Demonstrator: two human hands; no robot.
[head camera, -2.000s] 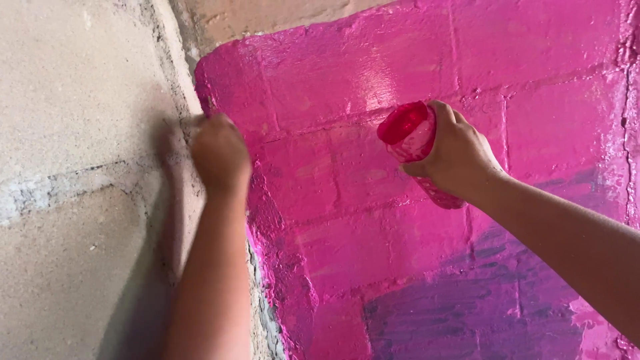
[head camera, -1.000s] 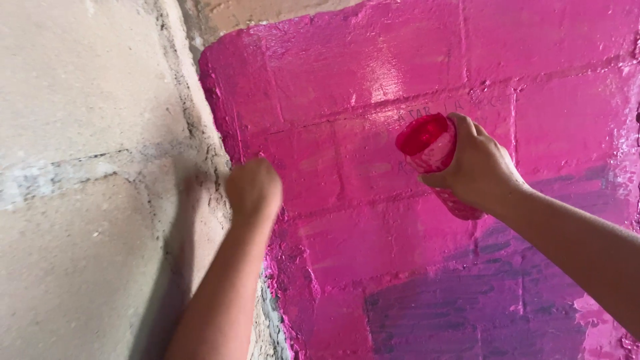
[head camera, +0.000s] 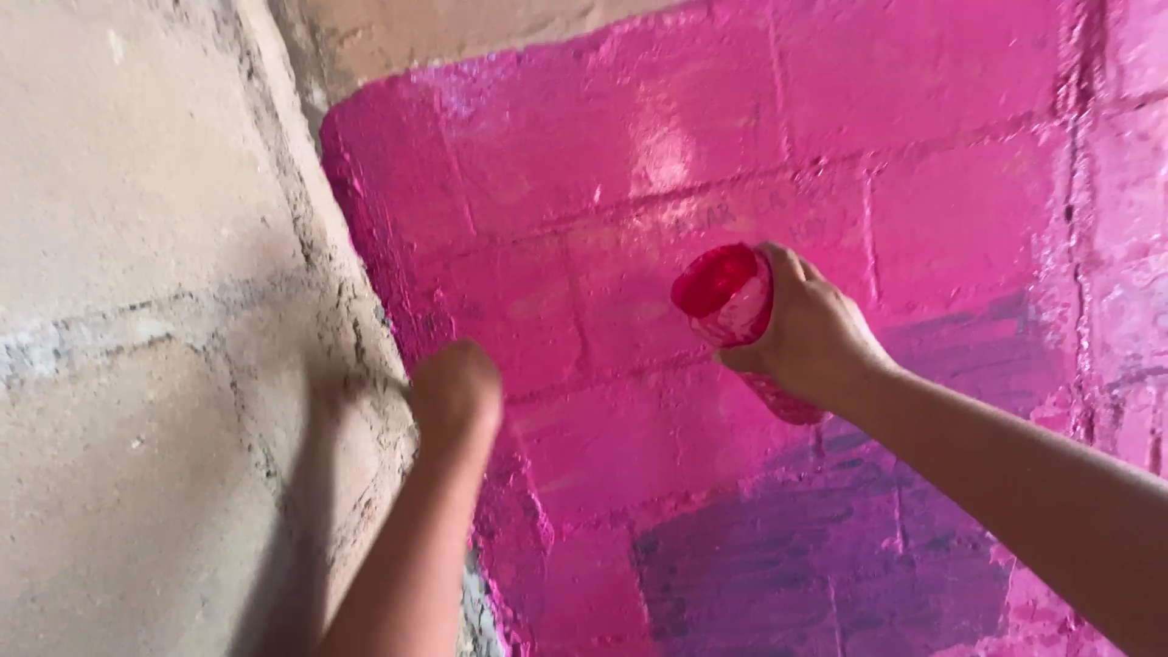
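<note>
My left hand is curled into a fist at the left edge of the pink-painted block wall, by the corner with the bare wall. It is blurred; a thin dark bit sticks out at its left side, and I cannot tell what the fingers hold. To the right, my right hand is wrapped around a clear plastic cup or cut bottle coated with pink paint. Its open mouth is tilted toward the upper left, and pink-red paint shows inside.
A bare, rough masonry wall meets the painted one at the left. Unpainted wall runs along the top. A purple patch lies at lower right, beside lighter pink blocks. Faint handwriting shows above the container.
My left hand has moved down along the left edge of the painted wall. My right hand keeps its grip on the container. The view has shifted a little.
</note>
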